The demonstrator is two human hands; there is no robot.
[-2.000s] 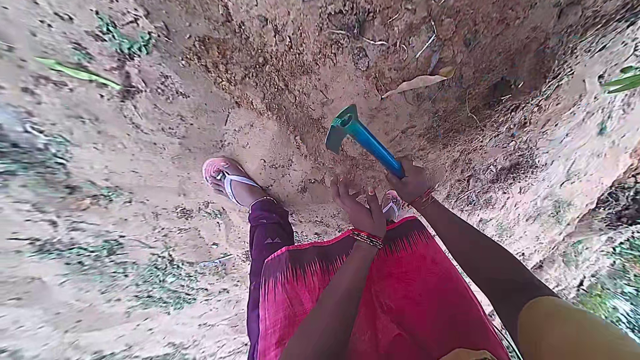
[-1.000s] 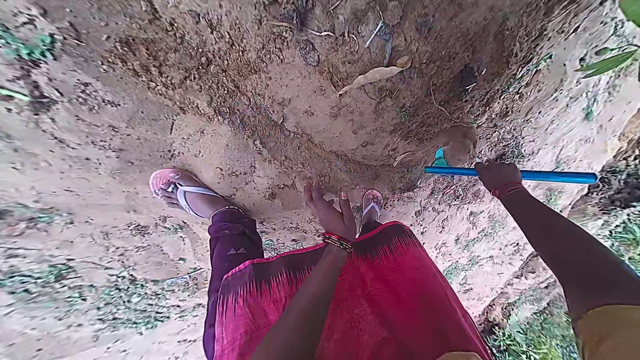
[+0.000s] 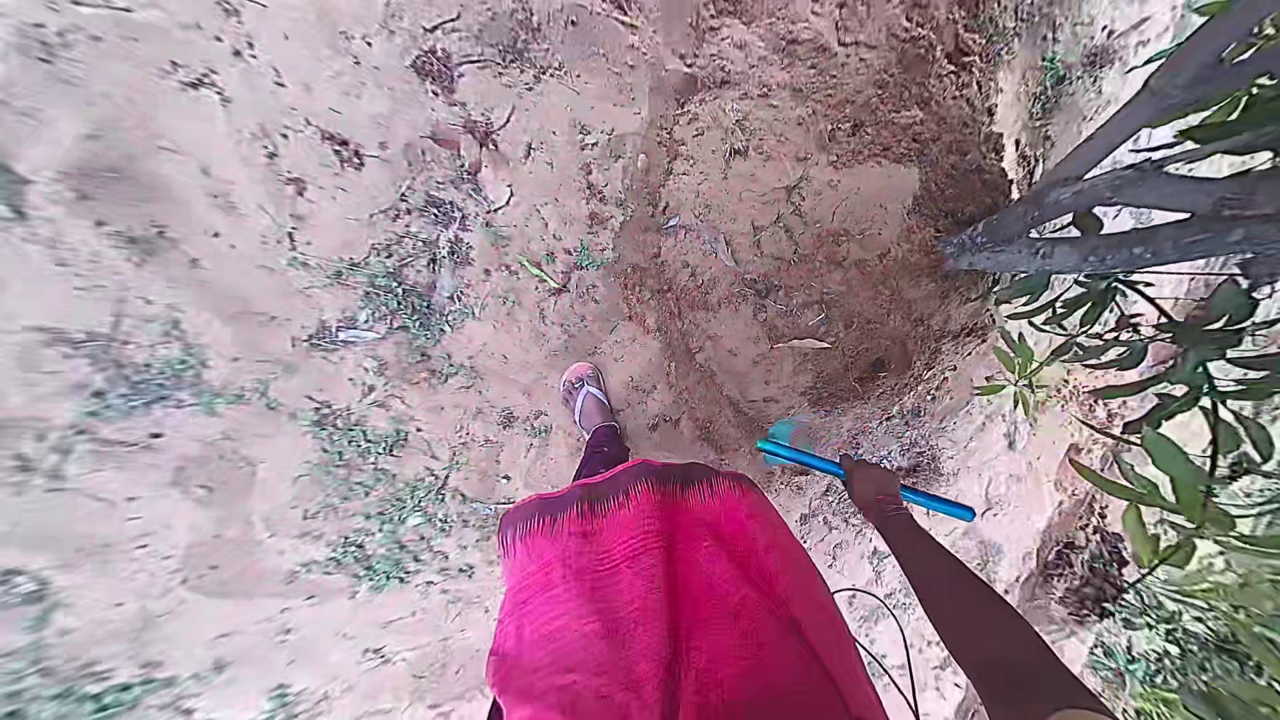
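Observation:
My right hand [image 3: 872, 488] is closed around the blue handle of a hoe [image 3: 925, 502], right of the pink and dark-bordered garment [image 3: 670, 590]. The hoe's teal metal blade [image 3: 790, 438] is at the handle's left end, over the soil and somewhat blurred; whether it touches the ground I cannot tell. My left hand is out of the frame. One foot in a flip-flop [image 3: 586, 398] stands on the sandy ground, left of the hoe.
A forked tree trunk [image 3: 1080, 225] rises at the upper right, with leafy branches [image 3: 1190, 480] below it. Darker loose soil [image 3: 880, 330] lies beside the trunk. A dry leaf [image 3: 802, 344] rests above the hoe. Low weeds [image 3: 390, 540] grow at the left. A thin dark cable [image 3: 905, 640] loops by the garment.
My left hand has gone out of view. The hoe, upright-bladed near both hands at first, is now held by my right hand with its handle slanting. The view has shifted widely, bringing in the tree.

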